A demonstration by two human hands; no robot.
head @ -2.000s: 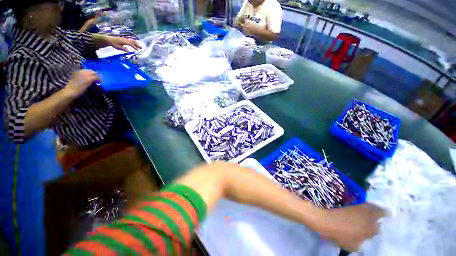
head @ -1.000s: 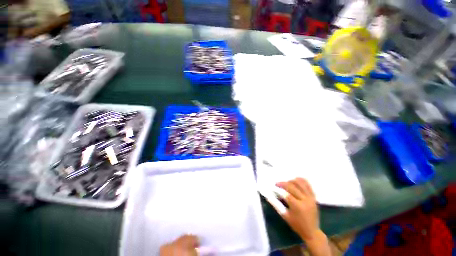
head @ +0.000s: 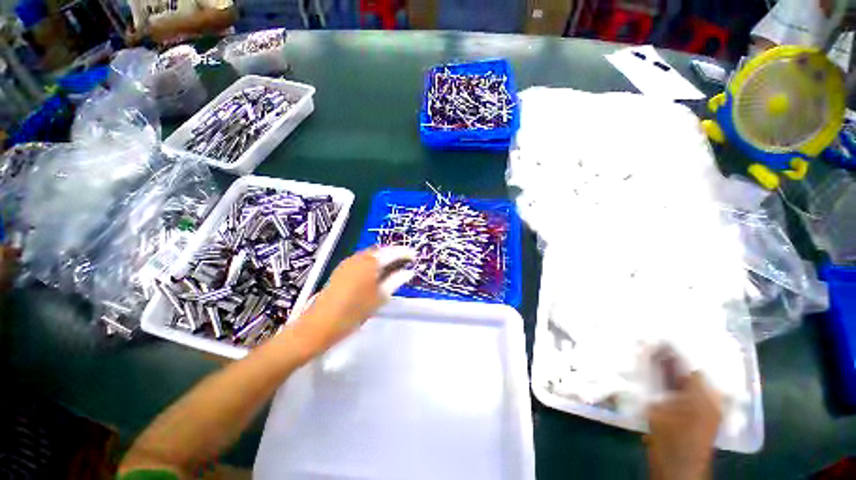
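Note:
My left hand (head: 361, 286), with white coverings on its fingertips, is at the near left edge of the blue basket (head: 514, 248) of thin stems (head: 446, 244). Whether it holds anything cannot be told. My right hand (head: 683, 412) is blurred, over the near part of the right-hand white tray (head: 751, 433) of small white parts (head: 573, 370); its fingers are too unclear to read. The white work tray (head: 418, 394) lies nearest me. A white tray (head: 343, 211) of metal tubes (head: 253, 262) stands at left.
A second tube tray (head: 305, 103) and a second stem basket (head: 469, 141) stand behind. Clear bags (head: 84, 211) lie at left. A large white bag (head: 619, 178) covers much of the right-hand tray. A yellow-and-blue fan (head: 784, 103) stands far right.
The view has swung right, then settled. My left hand has moved from the work tray up to the stem basket. My right hand has stayed at the right-hand tray.

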